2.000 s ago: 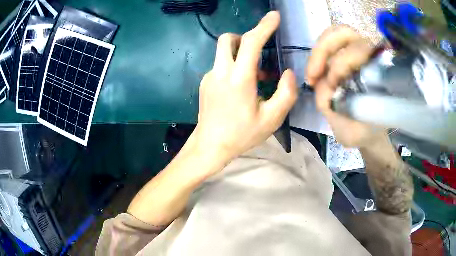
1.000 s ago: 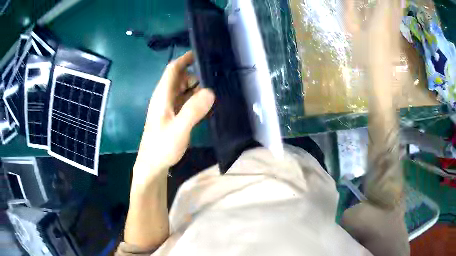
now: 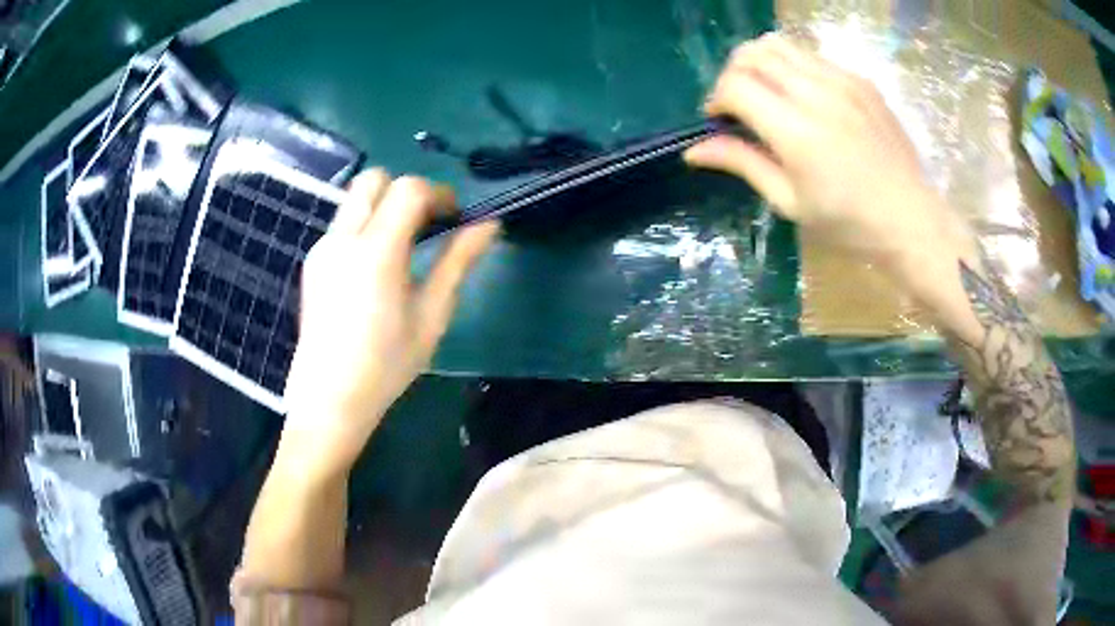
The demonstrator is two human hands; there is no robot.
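A solar panel with its black housing [image 3: 587, 169] is held edge-on above the green bench, so it shows as a thin dark bar with a pale line along it. My left hand [image 3: 379, 275] pinches its left end between thumb and fingers. My right hand [image 3: 813, 147] pinches its right end. The panel tilts up towards the right. A bundled black cable [image 3: 532, 154] with a small light tip lies on the bench just behind it. The panel's faces cannot be seen from this angle.
Overlapping solar panels [image 3: 251, 251] lie at the left, partly behind my left hand. A tan cardboard mat [image 3: 856, 287] with shiny film is at the right, with a patterned cloth [image 3: 1070, 171] on it. Grey box-shaped equipment [image 3: 92, 526] stands below left of the bench edge.
The panel and housing, earlier opened apart and upright, are now together and turned crosswise. My right hand has come back from the far right and grips the right end; my left hand grips the left.
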